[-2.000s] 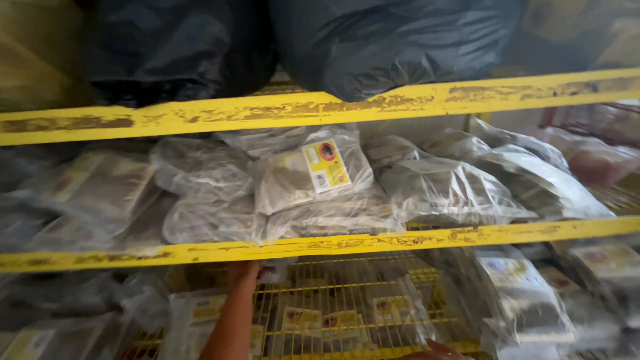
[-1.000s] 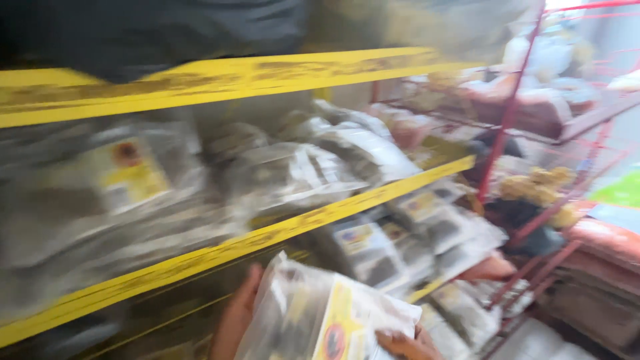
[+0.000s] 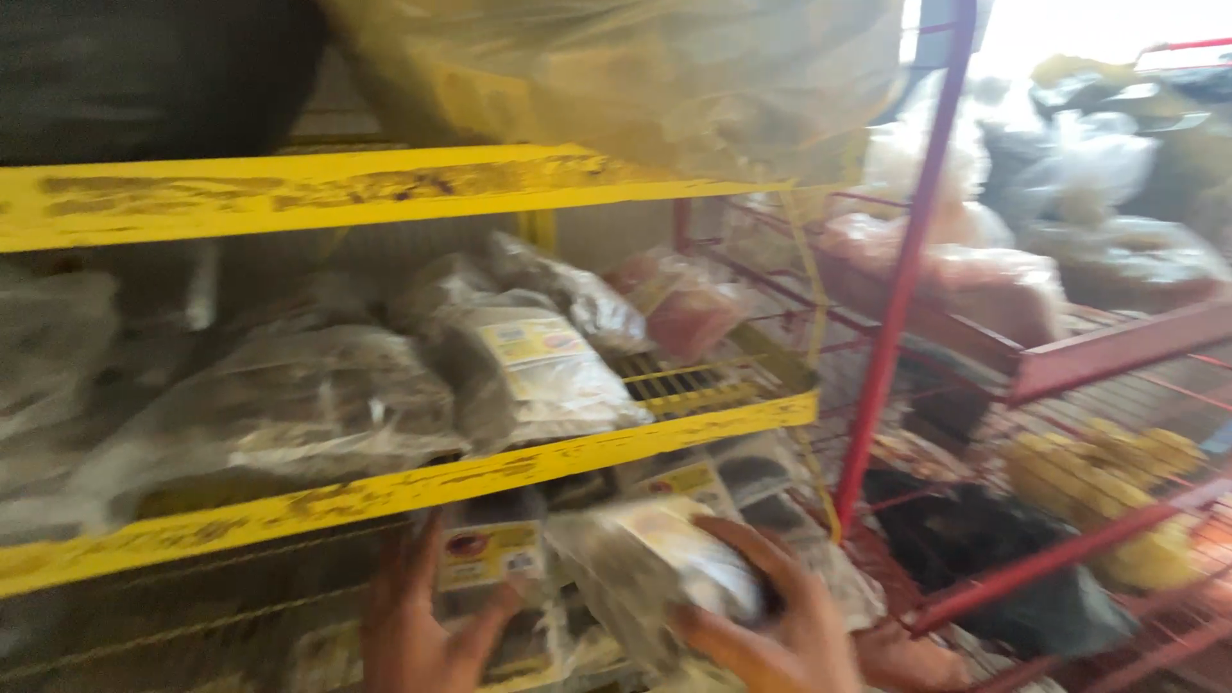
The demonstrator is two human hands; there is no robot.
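Observation:
At the bottom of the head view, my right hand (image 3: 780, 616) grips a clear plastic package (image 3: 664, 568) with a yellow and white label, thumb and fingers around its right side. My left hand (image 3: 433, 616) is to its left, fingers spread, against or just in front of another labelled package (image 3: 491, 558); whether it holds that one is blurred. Both hands are below the yellow edge of the middle shelf (image 3: 577, 462). More labelled packages (image 3: 683, 481) lie behind the right hand on the lower shelf.
The middle shelf holds bagged goods (image 3: 337, 395), a labelled bag (image 3: 539, 366) and a pink package (image 3: 688, 308). Above are a black bag (image 3: 144, 77) and a large translucent bag (image 3: 626, 87). A red metal post (image 3: 905, 269) and a red rack with bags (image 3: 1001, 279) stand at the right.
The view has swung right along the shelves. One second ago both hands were around one labelled package; now they are apart, the right one on a package, the left beside it.

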